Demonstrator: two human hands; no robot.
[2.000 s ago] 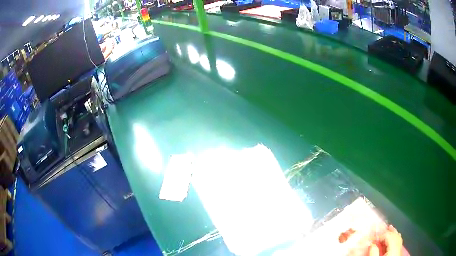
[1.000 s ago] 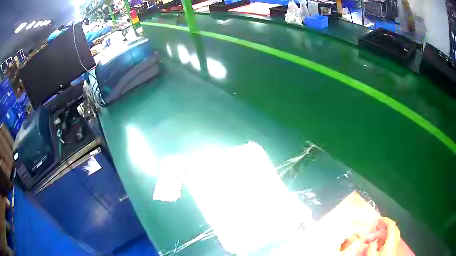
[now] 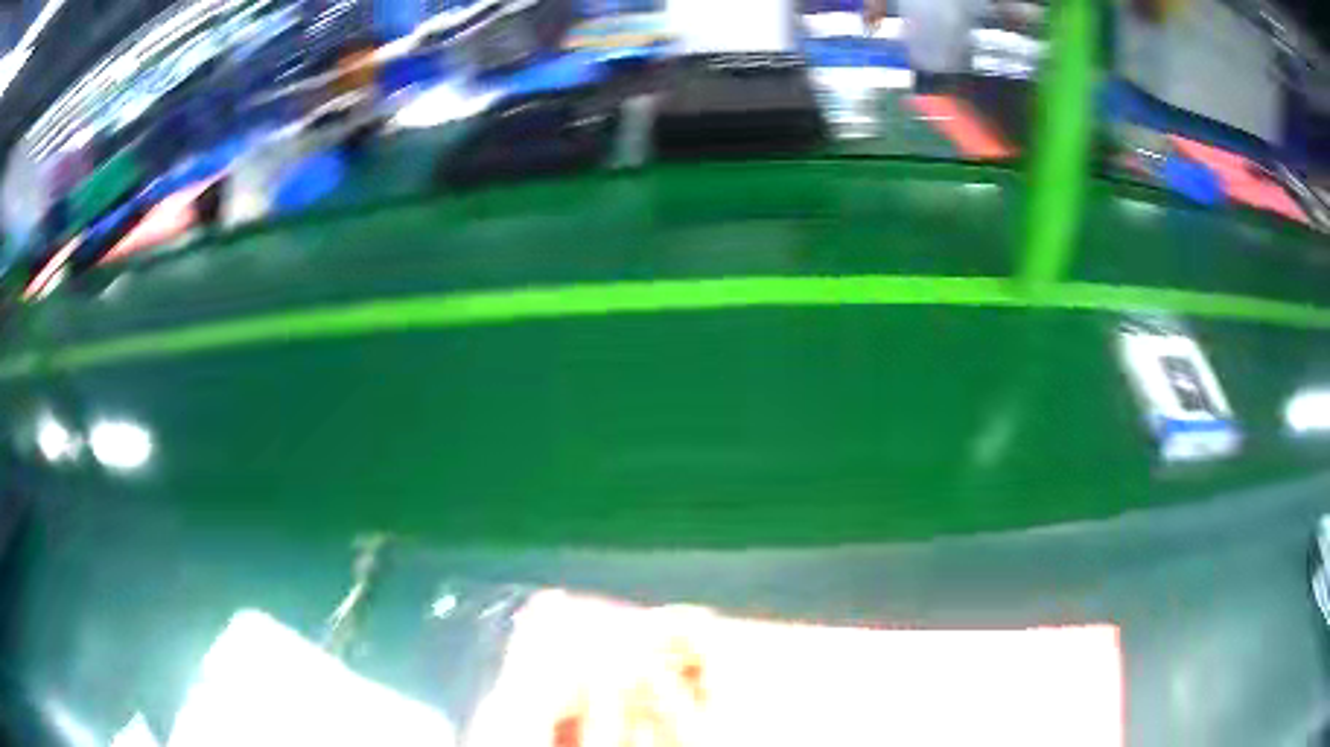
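The work mat (image 3: 934, 686) is overexposed to white with a thin red edge at the bottom. My left hand (image 3: 649, 693) appears as a washed-out orange patch over the mat's left part; its fingers and anything in them cannot be made out. My right hand is not visible. A product box (image 3: 1179, 382), white with a blue end and a dark picture on top, lies on the conveyor belt (image 3: 656, 423) at the right. The glaring white stack of bags (image 3: 292, 693) is at the lower left, left of the mat.
A bright green guide rail (image 3: 642, 298) crosses the belt, with an upright post (image 3: 1060, 161) at the right. Thin shiny strands (image 3: 355, 591) lie by the bag stack. Beyond the belt are blurred dark trays (image 3: 737, 110) and reddish mats. Another shiny item is cut off at the right edge.
The view has swung right and is blurred. The stack and hand patch now sit further left, the blue equipment has left the picture, and a box shows on the belt.
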